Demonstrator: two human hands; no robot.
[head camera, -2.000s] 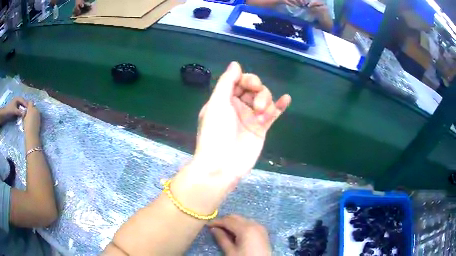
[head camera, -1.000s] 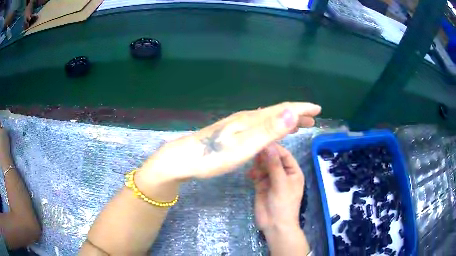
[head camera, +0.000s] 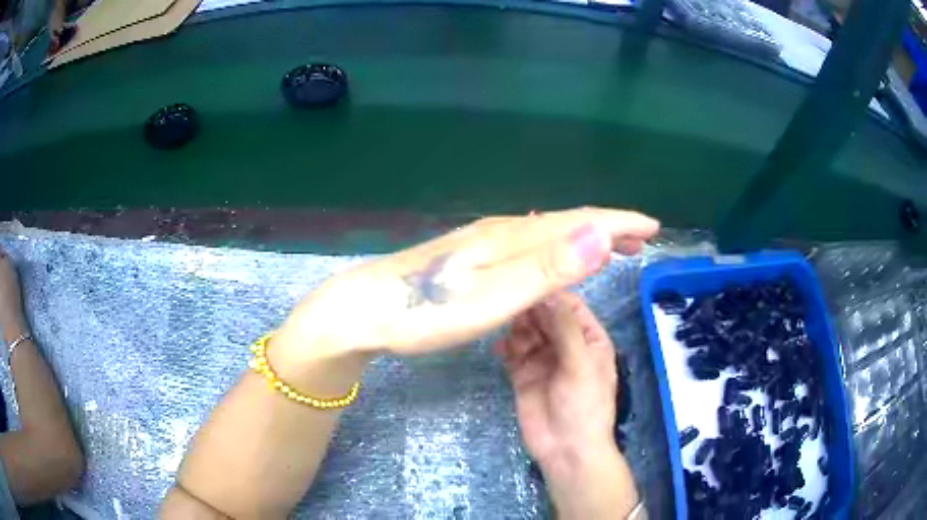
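My left hand, with a yellow bead bracelet, reaches from the lower left above the bubble wrap. Its fingers point right, with the thumb along them. My right hand is just below, its fingertips partly hidden behind my left hand. Whether either hand holds anything is hidden. The blue tray at the right holds many small black parts on a white liner. A little of a dark pile shows beside my right hand.
Round black housings lie on the green belt beyond the bench. A green post rises behind the tray. Clear plastic packaging lies right of the tray. Another person's arm is at the left edge.
The view has shifted down and right. My left hand has turned from raised and open to level, fingers right. My right hand has come up beneath it. The housings have shifted slightly right since one second ago.
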